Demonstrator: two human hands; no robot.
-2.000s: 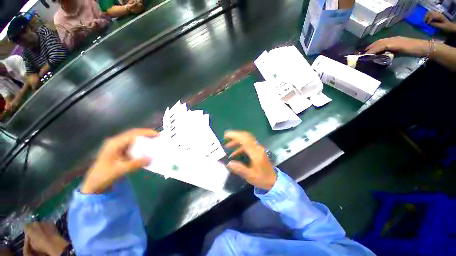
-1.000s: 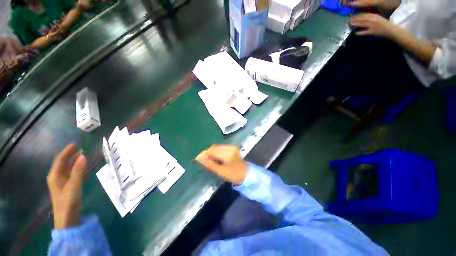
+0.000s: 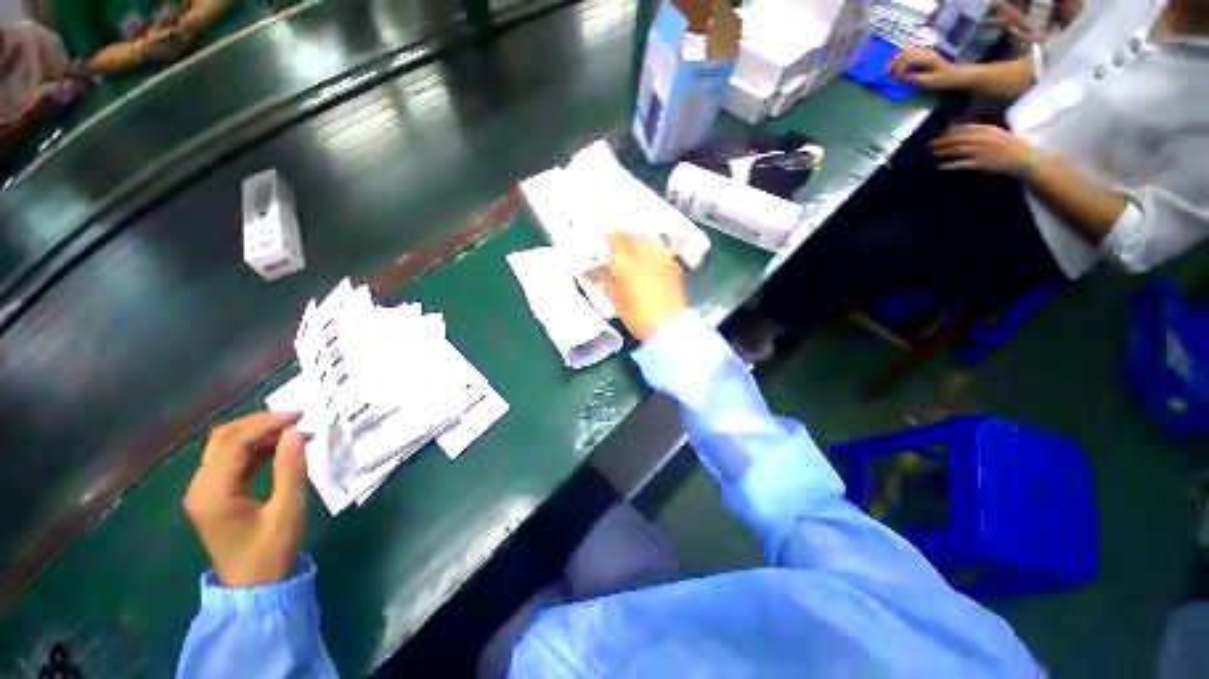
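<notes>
A fanned pile of white printed leaflets (image 3: 385,385) lies on the green bench in front of me. My left hand (image 3: 252,497) is at the pile's left edge, with thumb and index fingertip pinching a leaflet edge. My right hand (image 3: 646,289) reaches into the white folded bundles (image 3: 617,199) to the right; its fingers touch them, and its grip cannot be made out. One separate white bundle (image 3: 564,308) with an open end lies left of my right hand.
A small white carton (image 3: 272,226) stands on the dark green belt (image 3: 159,252). Beyond the bundles are a long white box (image 3: 733,206), a dark item (image 3: 782,159), a blue-white carton (image 3: 680,86) and stacked white cartons (image 3: 793,53). A neighbour's hands rest at right. A blue stool (image 3: 1021,504) stands below.
My left hand has come to the pile's left edge. My right hand has moved from near the bench's front edge up and right onto the bundles. The separate bundle now lies apart from the others.
</notes>
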